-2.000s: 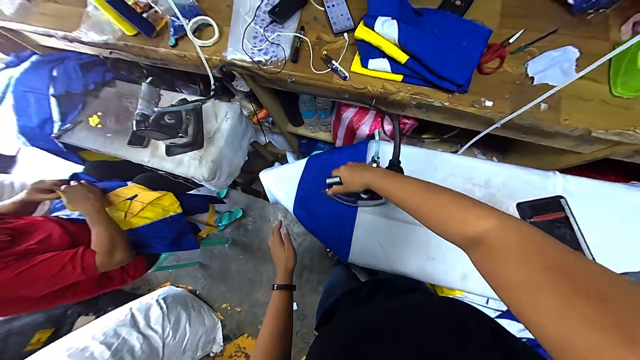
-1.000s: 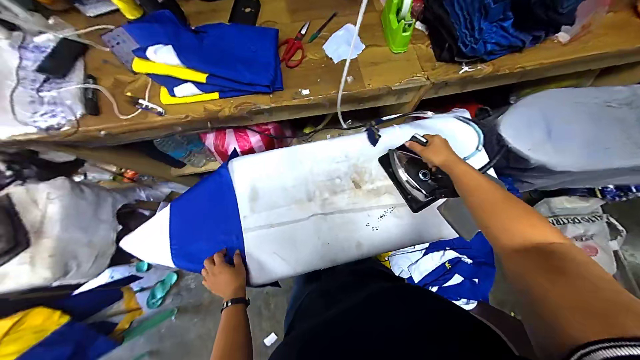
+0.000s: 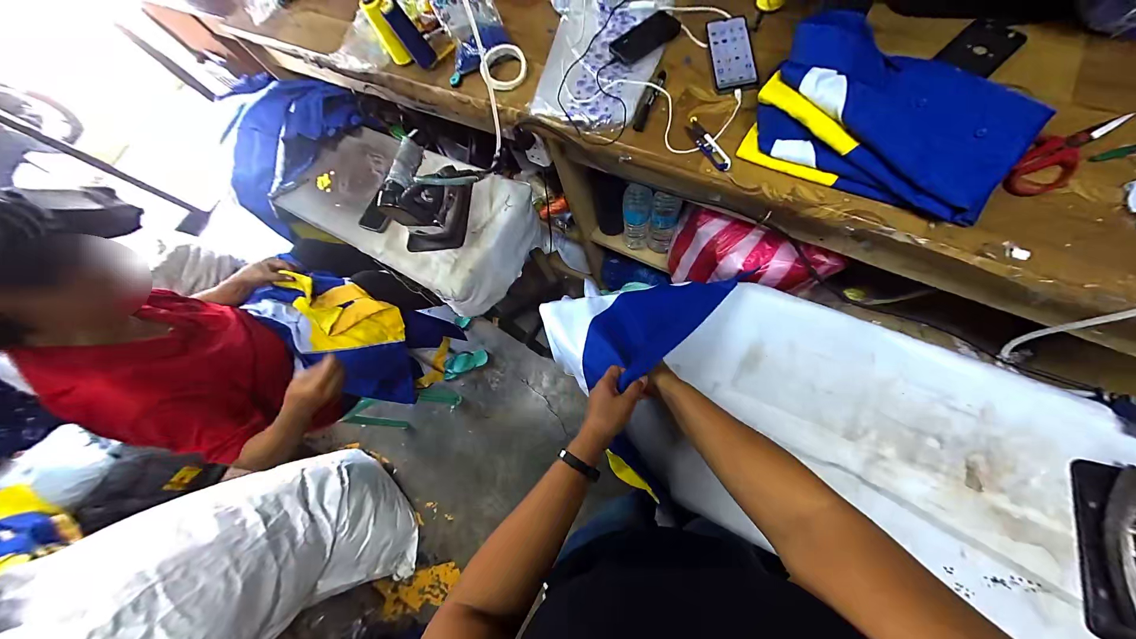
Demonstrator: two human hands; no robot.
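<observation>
A blue fabric piece (image 3: 652, 324) with a white part lies over the narrow end of the padded ironing board (image 3: 852, 399). My left hand (image 3: 614, 399) pinches the blue fabric's near edge. Close beside it, my right hand (image 3: 657, 377) is largely hidden by the cloth, so its grip cannot be made out. A bit of yellow cloth (image 3: 632, 475) hangs below my hands. At the right edge of the view, an iron (image 3: 1120, 541) rests on a dark plate on the board, only partly in view.
Left, a person in a red shirt (image 3: 177, 373) handles blue and yellow cloth. A second iron (image 3: 430, 209) stands on another padded board. The wooden table (image 3: 887, 213) holds folded blue garments (image 3: 914, 115), red-handled scissors (image 3: 1047, 164) and phones. A white sack (image 3: 240, 541) lies lower left.
My right hand has let go of the iron and moved left to the fabric beside my left hand. The blue fabric, flat on the board before, is now partly lifted at its near edge. The view has swung left.
</observation>
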